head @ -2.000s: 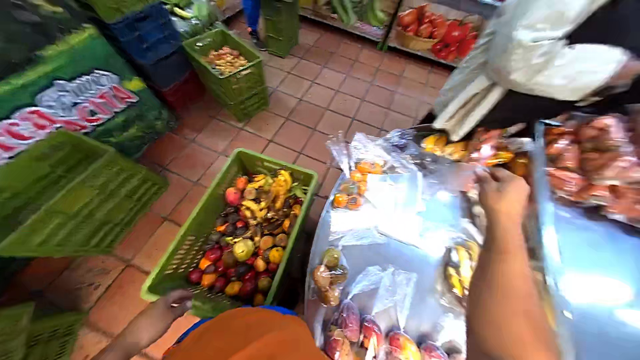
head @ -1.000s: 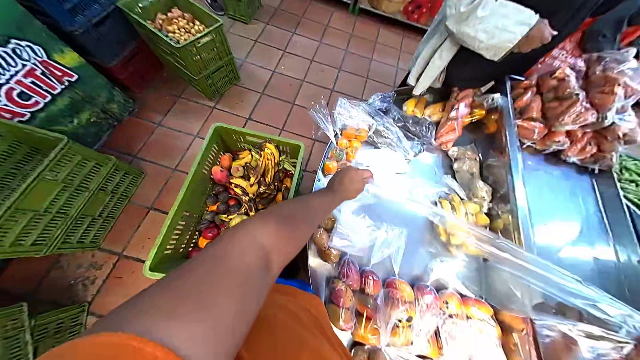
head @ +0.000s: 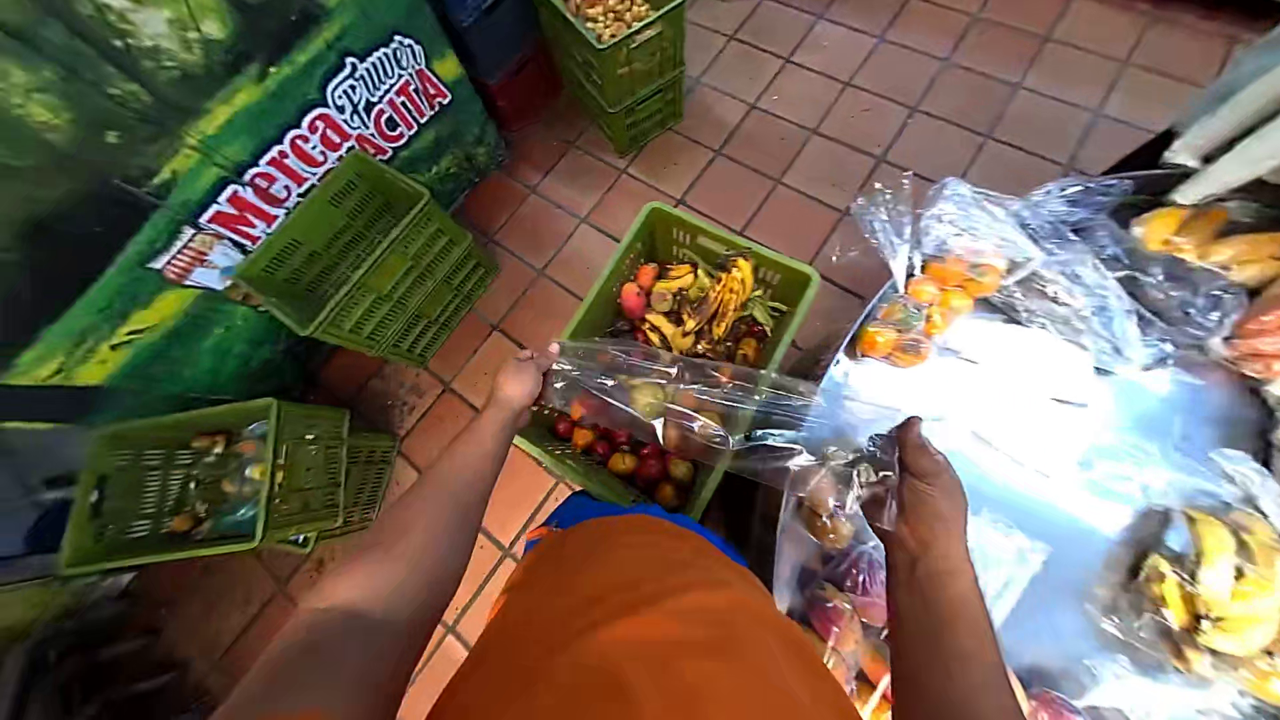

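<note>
A clear plastic bag (head: 690, 400) stretches between my two hands, above a green plastic crate (head: 800, 290) of mixed fruit on the floor. My left hand (head: 522, 382) pinches one end of it over the crate's left edge. The other end is gripped by my right hand (head: 925, 480) beside the metal table (head: 1065, 560). Through the film I see round red and yellow fruits. Bananas (head: 735, 297) lie in the far half of the crate. Close to my right hand, bagged fruits (head: 835, 600) rest along the table's near edge.
Stacked green crates (head: 380, 260) stand at left by a printed banner (head: 300, 150). Lower left, another crate (head: 170, 500) holds some produce. A crate of small round produce (head: 625, 60) stands at the back. Bagged orange fruits (head: 935, 300) and bagged bananas (head: 1215, 580) lie on the table.
My right hand, earlier reaching over the table, now holds the bag at the table's left side. My left hand, out of sight a second ago, is on the bag's other end. The view has swung left.
</note>
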